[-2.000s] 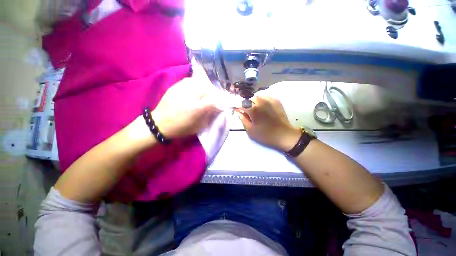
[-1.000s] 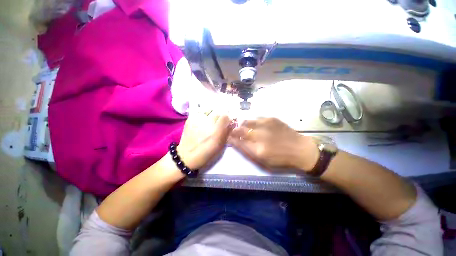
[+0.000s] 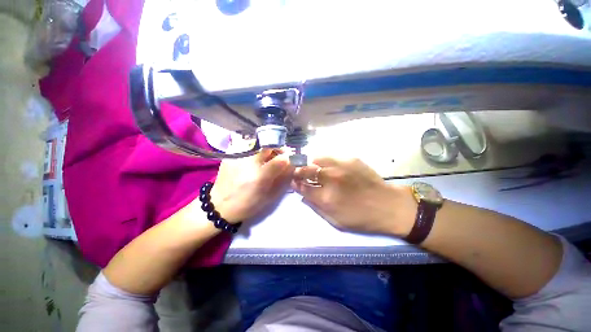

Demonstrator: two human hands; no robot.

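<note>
My left hand (image 3: pixel 249 185), with a black bead bracelet, is bent under the head of the white sewing machine (image 3: pixel 389 48). My right hand (image 3: pixel 350 194), with a ring and a watch, meets it fingertip to fingertip beside the presser foot area (image 3: pixel 298 159). The fingers of both hands are bent together; whatever is between them is hidden. The magenta garment piece (image 3: pixel 104 175) lies left of my left hand, with a pale lilac part (image 3: pixel 217 135) showing behind the dark curved bar (image 3: pixel 168 142).
Silver scissors (image 3: pixel 453 139) lie on the machine bed to the right. Dark thread-like strands (image 3: pixel 544 168) lie farther right. The table's grey ribbed edge (image 3: pixel 337 256) runs in front of me. A printed paper or box (image 3: pixel 55 185) is at the left, by the stained wall.
The view has moved closer to the machine head. My hands have come together below it, and my left hand has moved off the pale cloth it was over earlier.
</note>
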